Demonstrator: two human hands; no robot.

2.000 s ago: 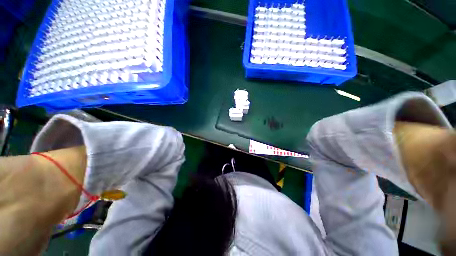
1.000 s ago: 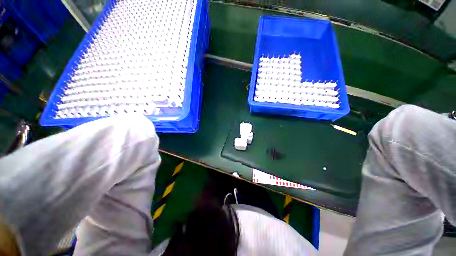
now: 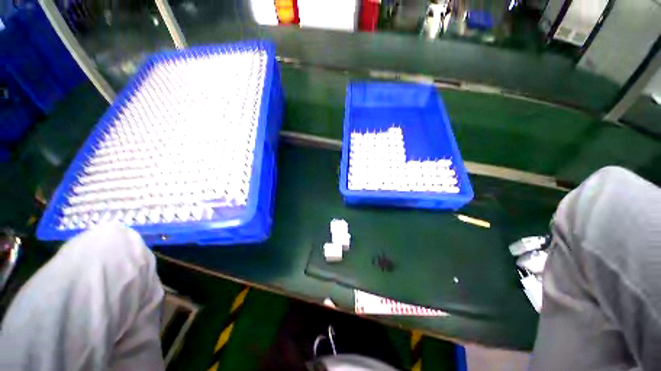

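Observation:
A large blue tray (image 3: 269,156) filled with rows of small white chargers (image 3: 174,138) stands on the left of the bench. A smaller blue bin (image 3: 406,200), partly filled with white chargers (image 3: 377,163), stands right of it; its back right part is bare. A few loose white chargers (image 3: 337,240) lie on the dark green mat (image 3: 406,268) in front of the bin. Both grey sleeves show at the lower left and right. Neither of my hands is in the picture.
A red arrow label strip (image 3: 398,306) lies at the bench's front edge. A short pale stick (image 3: 473,220) lies right of the bin. Loose white pieces (image 3: 533,262) lie beside the right sleeve. A metal rail runs behind the bins.
The view has tilted up, so the bench and bins sit lower and more background shows. Both wrists have left the picture; the sleeves moved outward. The chargers look unchanged.

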